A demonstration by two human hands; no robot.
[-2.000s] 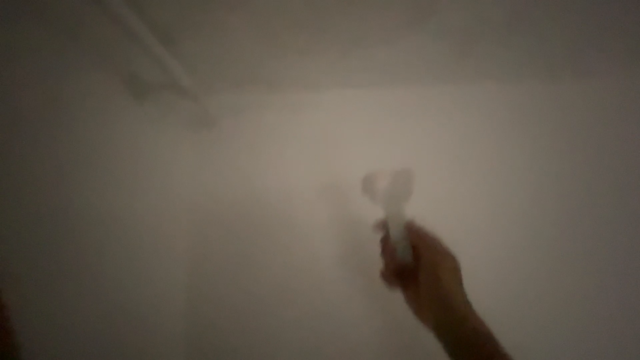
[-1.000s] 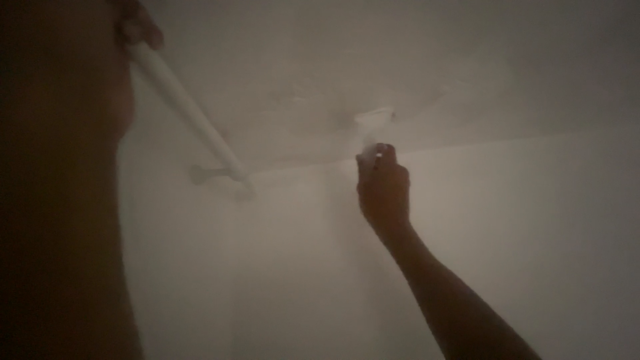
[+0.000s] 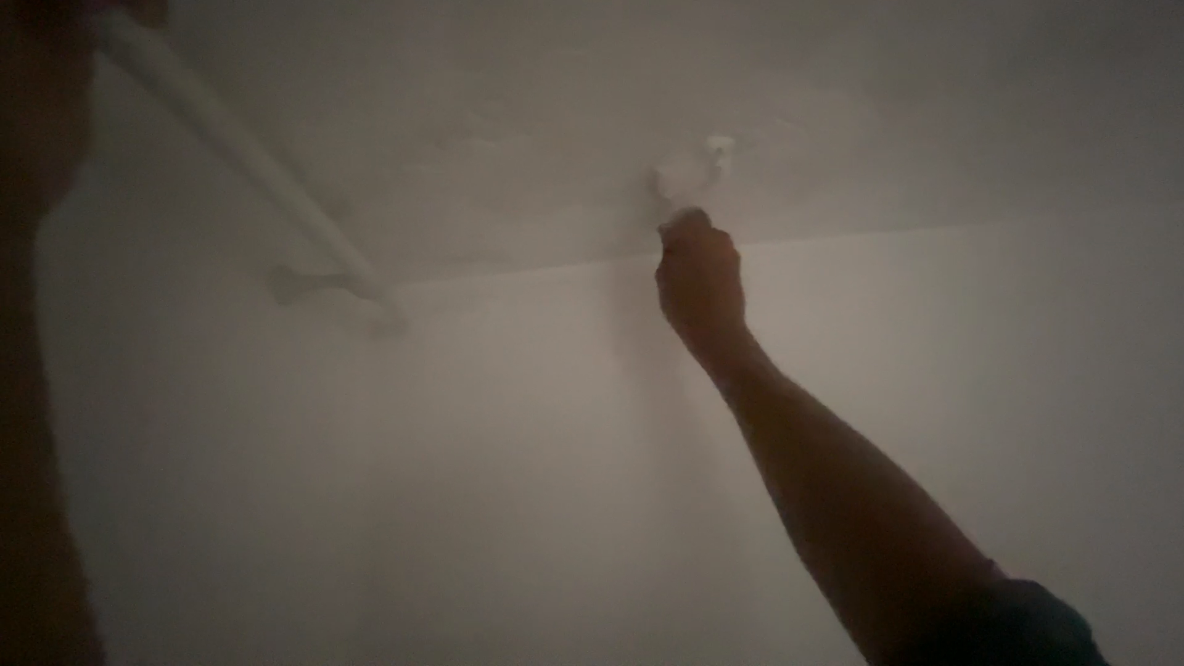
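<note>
My right hand (image 3: 700, 277) is raised to the pale ceiling, its fingers closed around the handle of a light-coloured tool (image 3: 683, 180). The tool is blurred; its head, perhaps a scraper's blade, lies at or close to the ceiling, and I cannot tell whether they touch. A small white patch or piece (image 3: 720, 148) shows just right of the tool's head. At the upper left edge my left hand (image 3: 120, 14) is on the near end of a white rod (image 3: 240, 153), its fingers mostly cut off by the frame and dim.
The rod runs down to the corner on the left, where a dark bracket or shadow (image 3: 319, 285) shows beside it. A white wall (image 3: 518, 444) meets the ceiling (image 3: 518, 111) along a slanting line. The light is dim.
My left hand and arm, out of view two seconds ago, have come in at the left with the hand at the rod. The view has tilted up towards the ceiling.
</note>
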